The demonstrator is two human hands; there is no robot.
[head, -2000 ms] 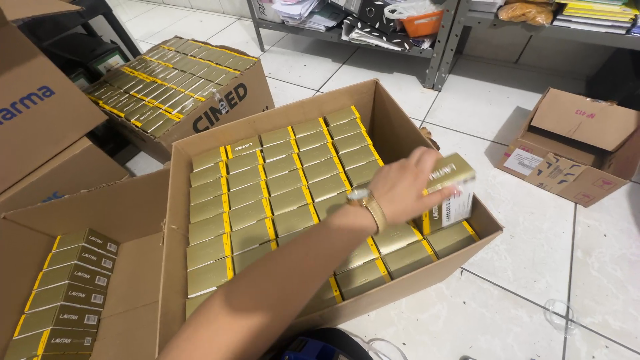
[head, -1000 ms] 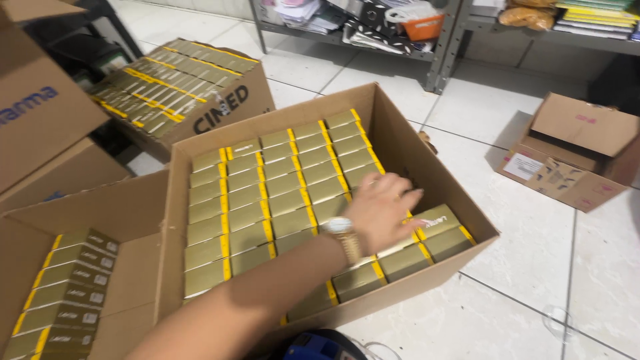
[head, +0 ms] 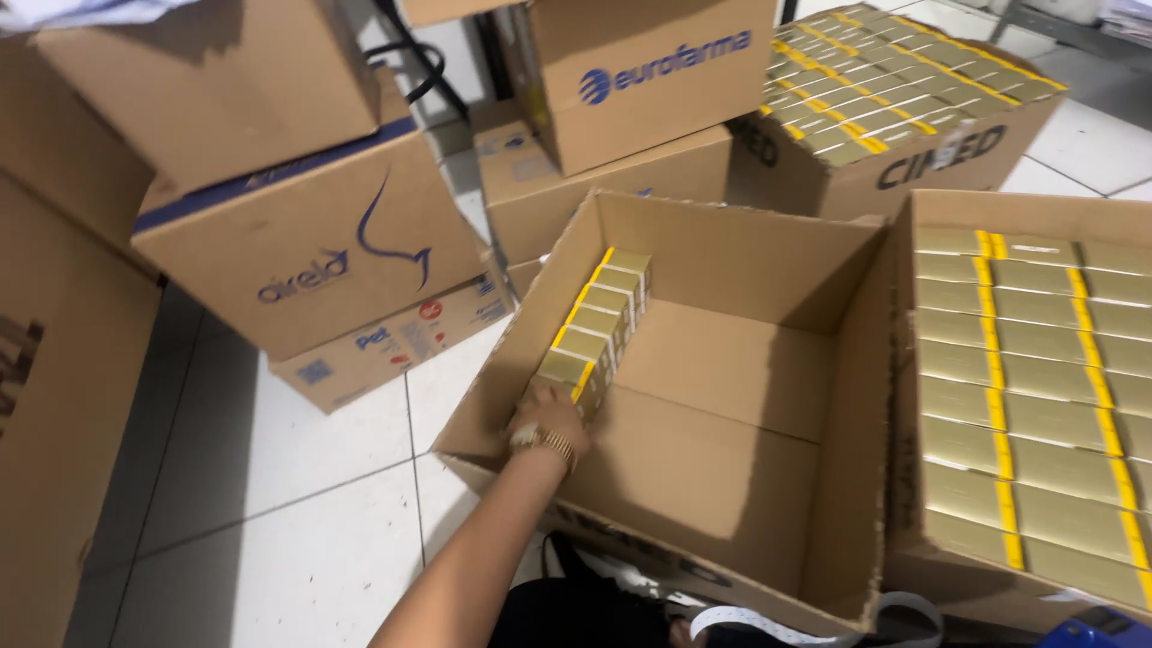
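Note:
My left hand (head: 547, 418), with a gold-coloured watch at the wrist, reaches into the middle open carton (head: 720, 486). Its fingers close on a small gold box (head: 567, 367) at the near end of a row of gold boxes (head: 598, 319) along the carton's left wall. The hand hides part of that box. Its yellow stripe shows at the right, while the other boxes show yellow at the left. A fuller carton (head: 904, 450) at the right holds rows of the same gold and yellow boxes. My right hand is not in view.
Behind stands another carton (head: 954, 157) packed with gold boxes. Closed cartons (head: 306, 270) are stacked at the left, more cartons (head: 666, 81) at the back. White floor tiles (head: 333, 495) show at lower left; a white strap (head: 765, 621) lies at the bottom edge.
The view has swung left. My left hand was holding a gold box over the fuller carton, then was low among its boxes; now it is inside the middle carton.

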